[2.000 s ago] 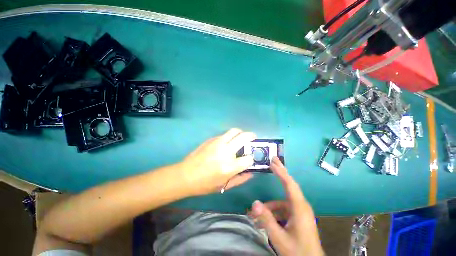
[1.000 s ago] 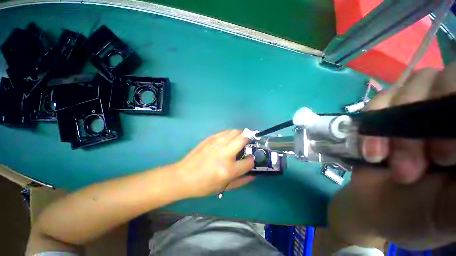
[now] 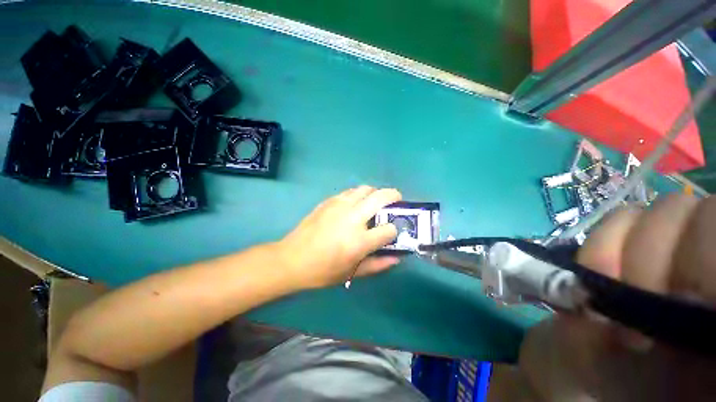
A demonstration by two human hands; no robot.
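Observation:
My left hand [image 3: 334,239] grips a black housing [image 3: 431,207] from its left side on the blue-green bench top. A pale frame part [image 3: 425,228] lies in the housing around its round hole, and a thin lead wire [image 3: 352,275] sticks out below my left hand. My right hand [image 3: 628,283], large and blurred at the right edge, is closed around the power screwdriver [image 3: 534,275]. The screwdriver's tip is at the lower right part of the frame; whether it touches a screw cannot be told.
Loose black housings [image 3: 163,186] lie in a pile on the left. Silver-white frame parts [image 3: 562,198] lie on the right, partly hidden by my right hand. A metal post [image 3: 581,67] and a red box [image 3: 652,110] stand behind. A carton [image 3: 67,314] and blue crate [image 3: 469,380] are below the bench edge.
My right hand has taken hold of the screwdriver and brought it to the housing. Since a second ago the tip has moved from the frame's upper edge to its lower right.

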